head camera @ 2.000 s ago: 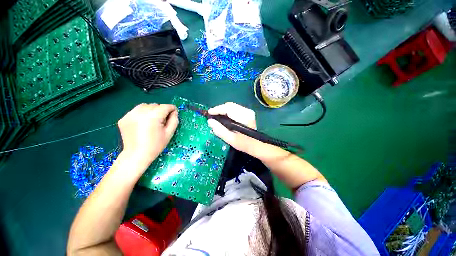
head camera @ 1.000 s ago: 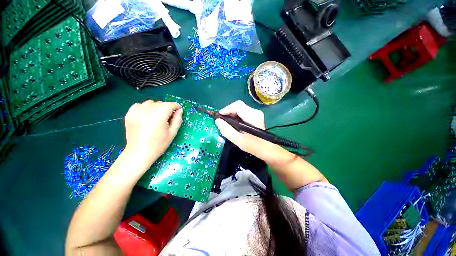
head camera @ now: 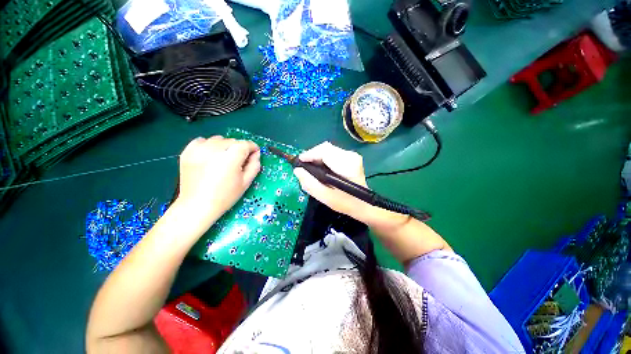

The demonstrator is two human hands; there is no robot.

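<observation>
A green printed circuit board [head camera: 256, 231] lies in front of my body on a black fixture [head camera: 315, 225], with small blue components in it. My left hand [head camera: 216, 169] is closed over the board's upper left edge, and thin solder wire [head camera: 90, 173] runs into it from the left. My fingers hide the wire's end. My right hand [head camera: 333, 176] holds the black soldering iron [head camera: 356, 190] like a pen. Its tip points at the top part of the board, near my left fingers; whether it touches cannot be told.
Stacked boards [head camera: 66, 86] stand at far left. A fan [head camera: 200, 90], plastic bags [head camera: 315, 31], blue component piles [head camera: 297, 79] [head camera: 117, 234], a round tin [head camera: 374, 113] and the black soldering station [head camera: 436, 62] surround the board. Red stools [head camera: 567, 69] and a blue bin [head camera: 536, 294] are below bench level.
My left hand has shifted slightly right along the board's top. The iron's tip has moved a little right across the upper board. The view has shifted slightly.
</observation>
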